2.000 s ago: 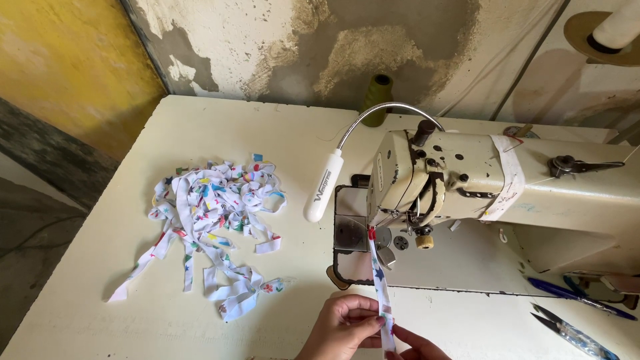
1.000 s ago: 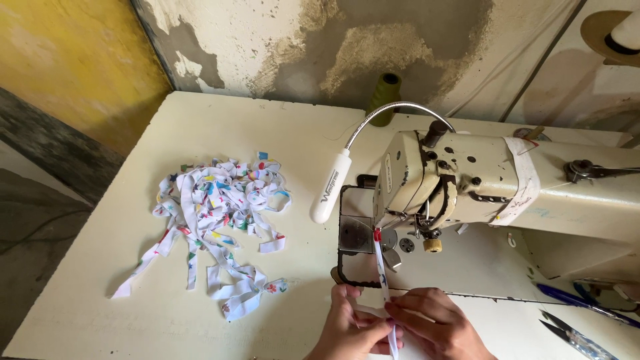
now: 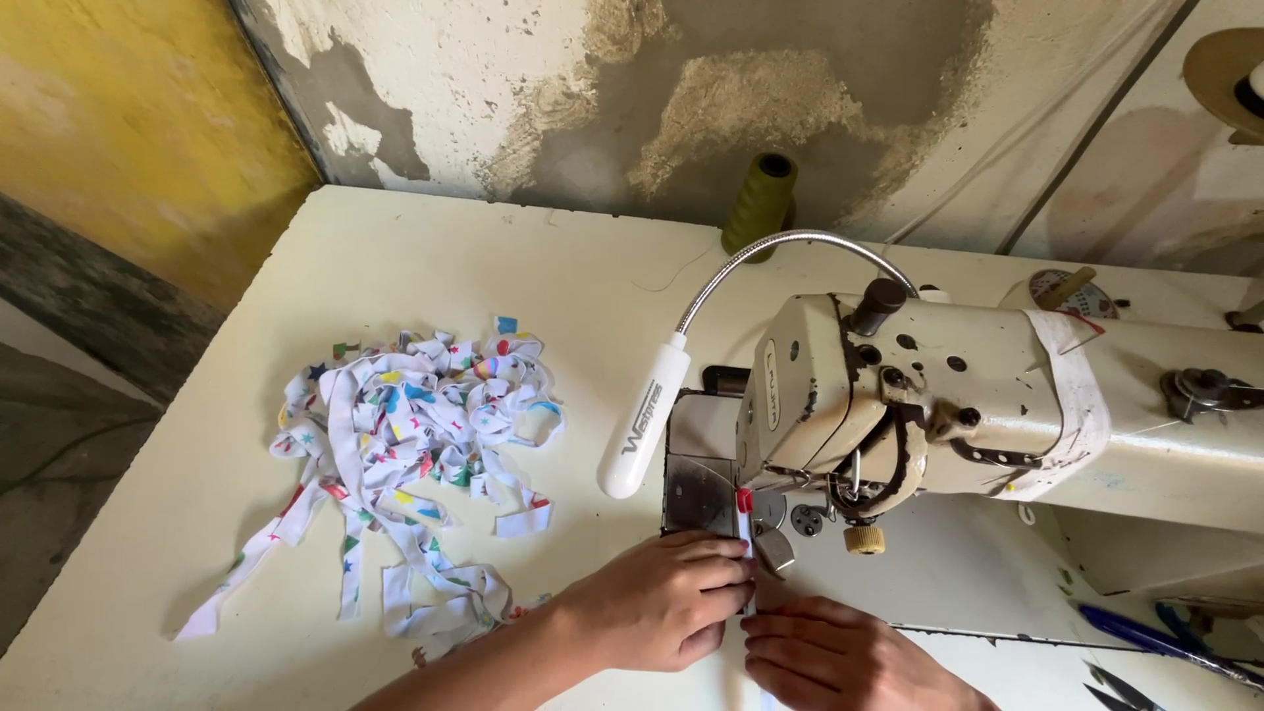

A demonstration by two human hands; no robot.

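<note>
A folded white printed fabric strip (image 3: 747,538) runs from under the head of an industrial sewing machine (image 3: 839,395) toward me. My left hand (image 3: 671,597) grips it just in front of the needle area, fingertips near the steel plate. Lower down, my right hand (image 3: 839,657) pinches the same strip, close beside the left. A red piece (image 3: 745,501) shows where the strip meets the machine. On the table to the left lies a tangled heap of white fabric strips (image 3: 415,415) with coloured prints. The needle itself is hidden.
A white gooseneck lamp (image 3: 644,420) hangs left of the machine head. Behind it stands an olive-green thread cone (image 3: 760,202). At the lower right are a blue pen (image 3: 1145,632) and dark pointed blades (image 3: 1121,686) on the white table (image 3: 197,494), which meets a patchy wall.
My left hand has moved up along the strip, closer to the machine head. The right hand stays on the lower part of the strip. The heap lies as before.
</note>
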